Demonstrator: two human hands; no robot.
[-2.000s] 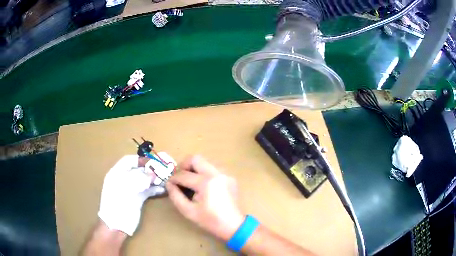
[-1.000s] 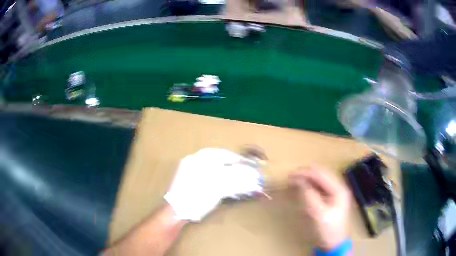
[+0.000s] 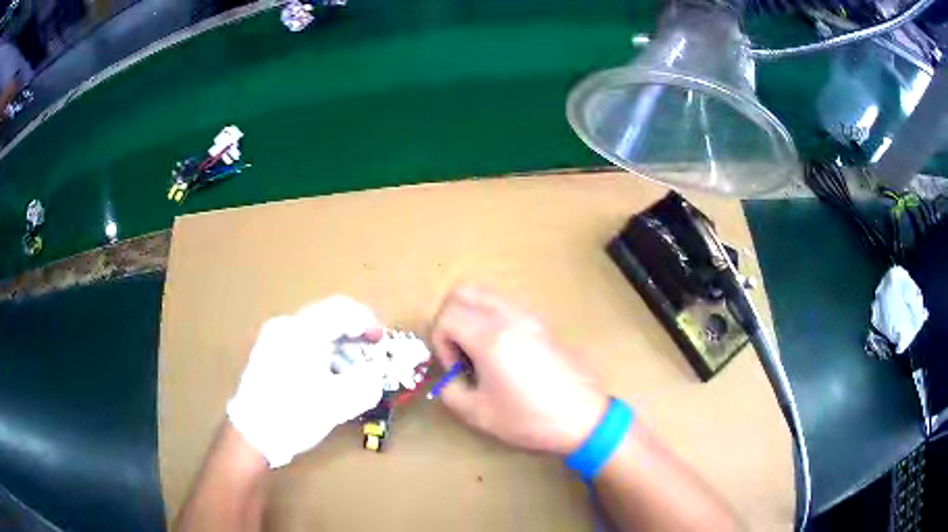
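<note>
My left hand [image 3: 310, 376], in a white glove, holds a wired board assembly [image 3: 400, 362] over the tan sheet. Its white plastic part faces right, with red wires below it and a yellow component [image 3: 373, 434] hanging at the lower end. My bare right hand [image 3: 509, 366], with a bright blue wristband [image 3: 600, 437], is just right of the assembly. Its fingers are curled around a short blue wire [image 3: 445, 380] whose tip points down-left. The fingers hide the wire's other end.
The soldering iron stand [image 3: 681, 281] with the iron [image 3: 762, 338] lies right on the tan sheet [image 3: 312, 244]. A clear funnel hood [image 3: 681, 114] hangs above it. Waiting assemblies [image 3: 213, 163] lie on the green belt [image 3: 416, 114]. A white bundle [image 3: 896, 310] is at far right.
The view has swung away and back. The hands are close together again. The assembly is turned, with its yellow component now showing below, and a blue wire shows at my right fingers.
</note>
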